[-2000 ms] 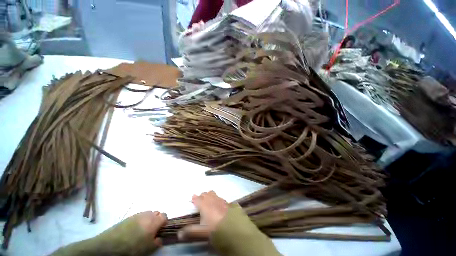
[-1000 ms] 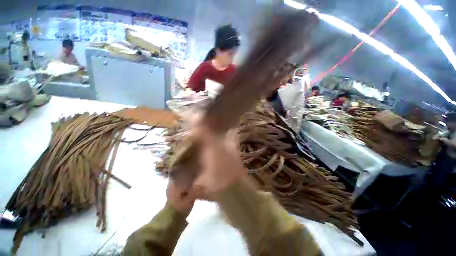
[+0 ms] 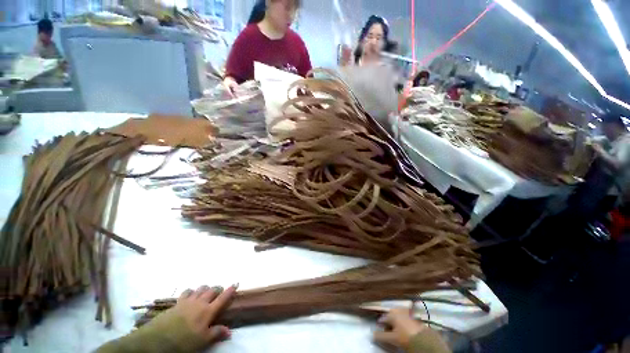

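Observation:
A bundle of brown straps (image 3: 311,293) lies across the near part of the white table (image 3: 166,234), one end pointing left. My left hand (image 3: 204,314) lies over the bundle near its left end, fingers spread, thumb at the near edge. My right hand (image 3: 401,329) is at the near edge of the bundle's right part, fingers bent; whether it grips a strap cannot be told. A large strap heap (image 3: 345,172) with curled loops lies just behind. A fanned strap bundle (image 3: 62,207) lies at the left.
A brown sheet (image 3: 166,129) lies at the far table edge. Grey material (image 3: 231,110) is piled behind the heap. A person in red (image 3: 269,52) and another person (image 3: 373,48) are beyond it. Another loaded table (image 3: 456,155) is at the right.
The bundle was raised upright in both hands one second ago and now lies flat on the table. My hands have come down and moved apart. A second person now shows behind.

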